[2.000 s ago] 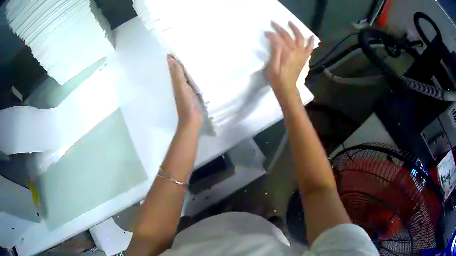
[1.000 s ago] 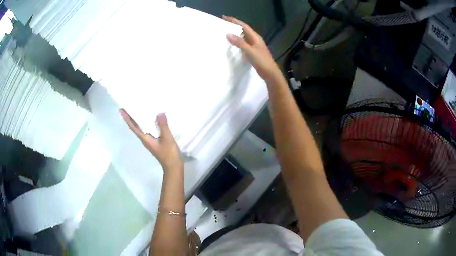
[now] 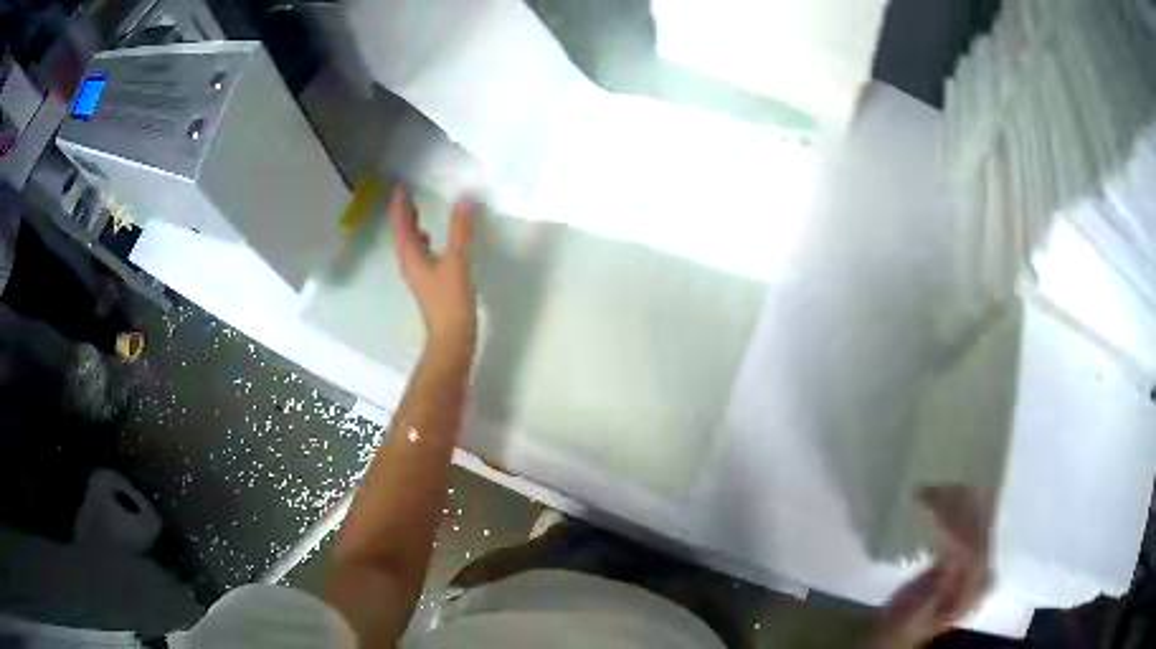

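White sheets (image 3: 685, 178) lie across the pale green mat (image 3: 634, 355) and run up to the upper left. My left hand (image 3: 437, 260) is over the mat's left part, thumb and fingers apart and empty, with the fingertips close to the sheets' lower edge. Whether they touch cannot be told. My right hand (image 3: 944, 564) is blurred, low at the right, by the near left corner of the tall stacks (image 3: 1078, 444). Whether it holds anything cannot be told.
A high white stack (image 3: 773, 44) stands beyond the mat. A grey control box (image 3: 190, 140) with a blue screen is at the far left, with a yellow part (image 3: 360, 203) beside it. White dots cover the dark floor (image 3: 241, 418) below the table.
The view has swung left, from the stack to the mat and control box. Both hands have left the stack's sides; my left hand is now over the mat, my right hand low by the stacks.
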